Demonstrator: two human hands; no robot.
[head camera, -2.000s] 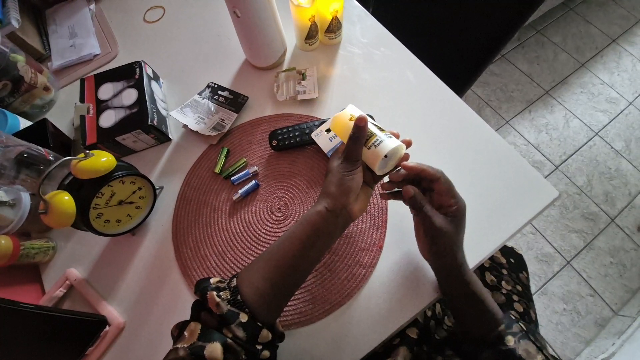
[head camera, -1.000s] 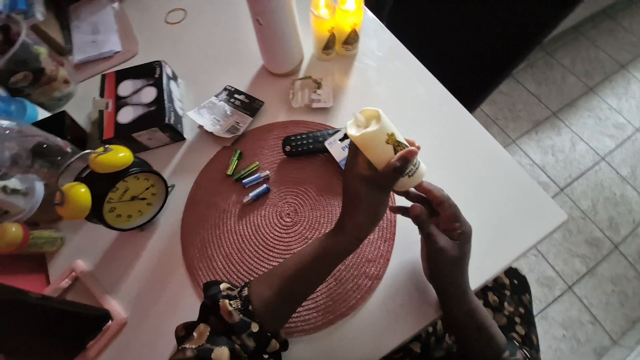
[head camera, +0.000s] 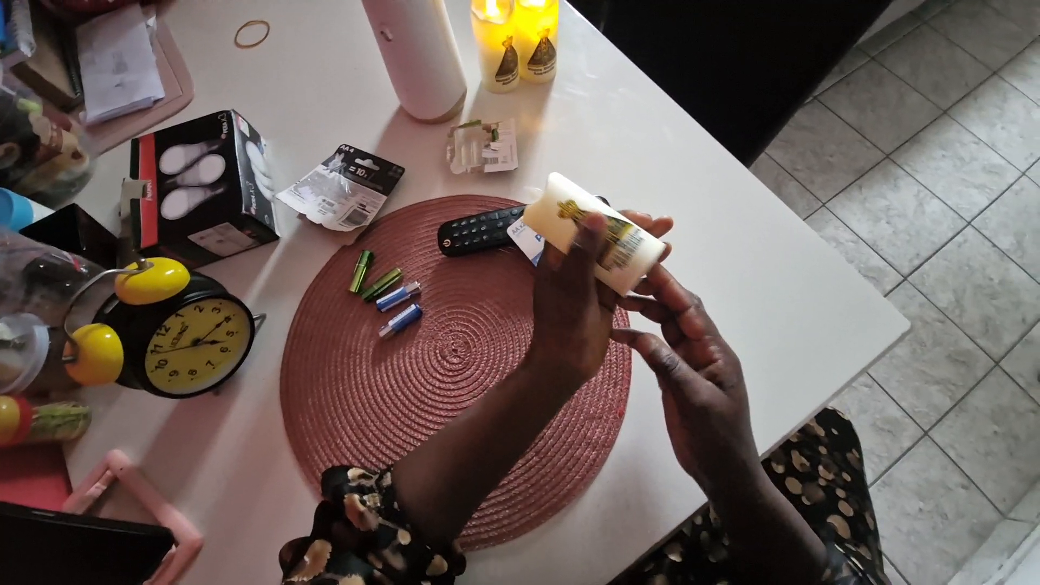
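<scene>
My left hand (head camera: 573, 305) is closed around a cream LED candle (head camera: 589, 231) with a printed picture, tilted over the right rim of a round red woven placemat (head camera: 455, 422). The candle is unlit. My right hand (head camera: 699, 366) is at its base, fingers bent and apart; whether the fingertips touch the base is hard to tell. Behind the candle a black remote control (head camera: 479, 230) lies on the placemat, beside a partly hidden card (head camera: 526, 240). Two green batteries (head camera: 372, 276) and two blue-and-silver batteries (head camera: 400, 309) lie on the placemat's upper left.
Two lit LED candles (head camera: 520, 49) stand at the back by a white cylinder (head camera: 418, 57). Opened battery packaging (head camera: 345, 188), a clear plastic blister pack (head camera: 481, 146), a light-bulb box (head camera: 203, 187) and a twin-bell alarm clock (head camera: 199, 345) surround the placemat. The table edge runs along the right.
The candle in my left hand glowed two seconds ago and is unlit now. It has been turned, so its printed picture and barcode face up. My right hand stays close to its base.
</scene>
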